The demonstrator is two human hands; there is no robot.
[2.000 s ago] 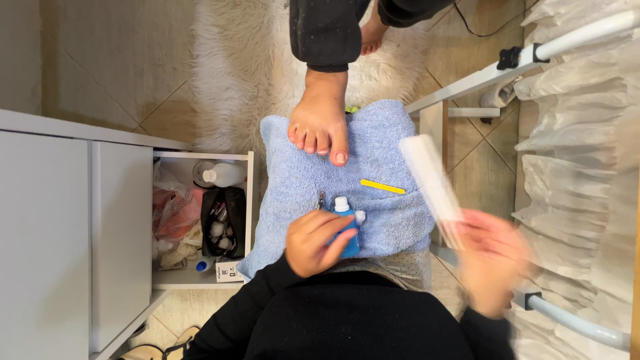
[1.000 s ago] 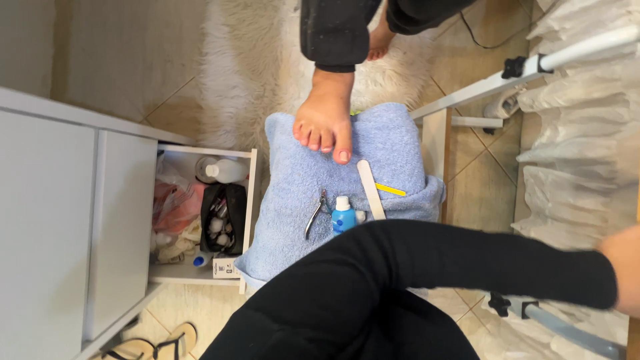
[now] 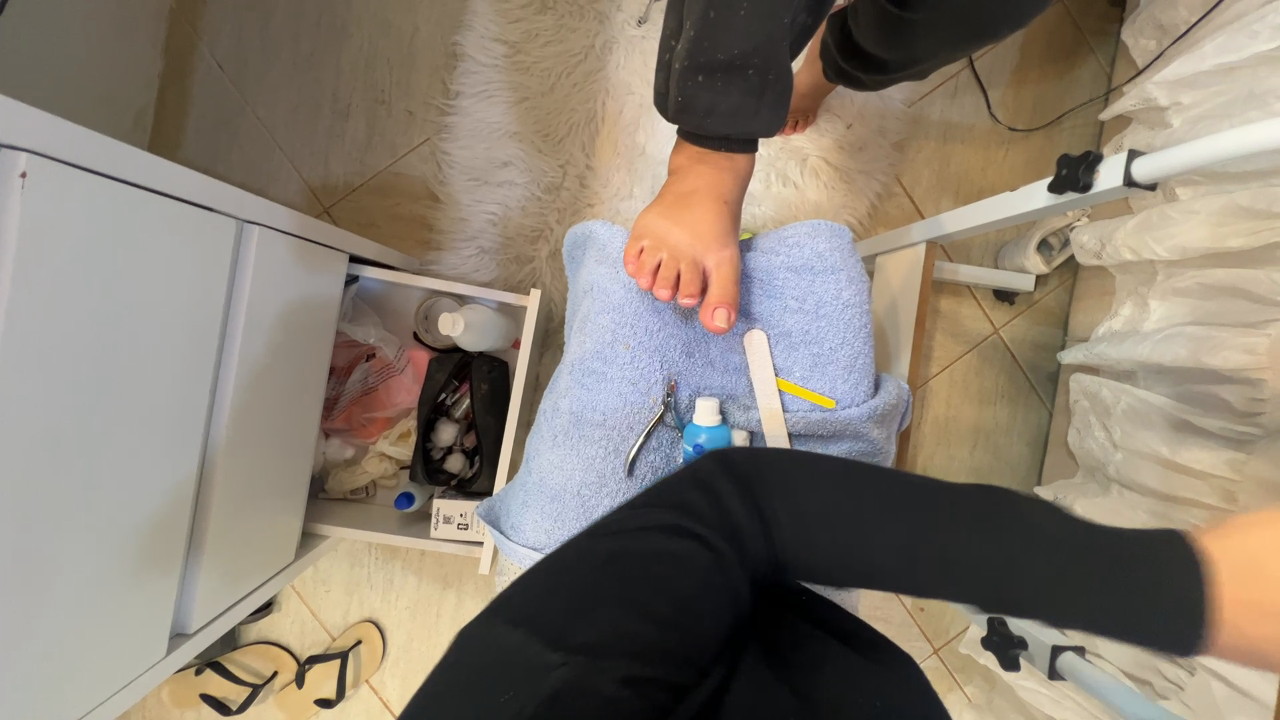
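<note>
My left arm reaches across to the right in a black sleeve; only the wrist and part of my left hand (image 3: 1245, 585) show at the right edge, blurred, with the fingers hidden. My right hand is out of view. On the blue towel (image 3: 600, 370) rest a metal cuticle nipper (image 3: 648, 435), a blue bottle with a white cap (image 3: 706, 432), a pale nail file (image 3: 765, 385) and a thin yellow file (image 3: 806, 393). The sleeve covers the bottle's base. Another person's bare foot (image 3: 695, 225) lies on the towel's far part, toes toward me.
At left, an open white drawer (image 3: 535, 370) holds a black pouch (image 3: 490, 400), a white bottle (image 3: 482, 328), plastic bags and a small box (image 3: 457, 520). Flip-flops (image 3: 345, 665) lie on the floor. A white metal frame (image 3: 1010, 210) and pale curtain (image 3: 1150, 400) stand at right.
The pale file, held in my right hand two seconds ago, now lies on the towel. My left hand has left the blue bottle and moved far right.
</note>
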